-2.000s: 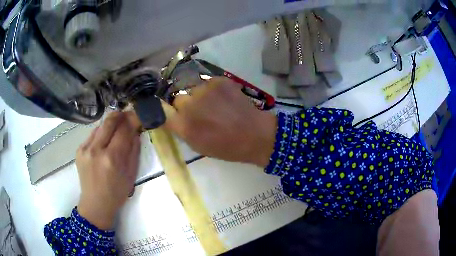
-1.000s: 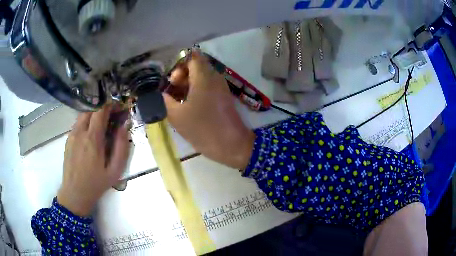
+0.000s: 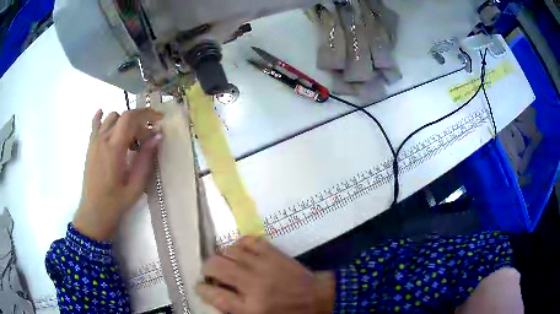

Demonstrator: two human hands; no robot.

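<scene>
A beige-grey fabric strip (image 3: 178, 165) with a metal zipper (image 3: 164, 214) along its left side runs from under the needle area of the sewing machine (image 3: 101, 46) down past the table's front edge. My left hand (image 3: 126, 165) pinches the strip's left side just below the needle area. My right hand (image 3: 261, 279) grips the strip's right edge low down, near the table's front edge. The presser foot is too small and blurred to tell apart. The yellow tape (image 3: 224, 162) lies right of the strip.
Red and black thread snips (image 3: 291, 76) lie right of the needle, with a black cord (image 3: 396, 159) looping right. Finished zipper pieces (image 3: 356, 46) lie behind them. Grey pieces (image 3: 9, 264) lie at the left edge. A blue bin (image 3: 513, 196) holding taupe pieces stands at the right.
My right hand has moved from beside the needle down to the front edge and holds the strip. The strip now runs toward me from the needle. The view has shifted, showing the whole snips.
</scene>
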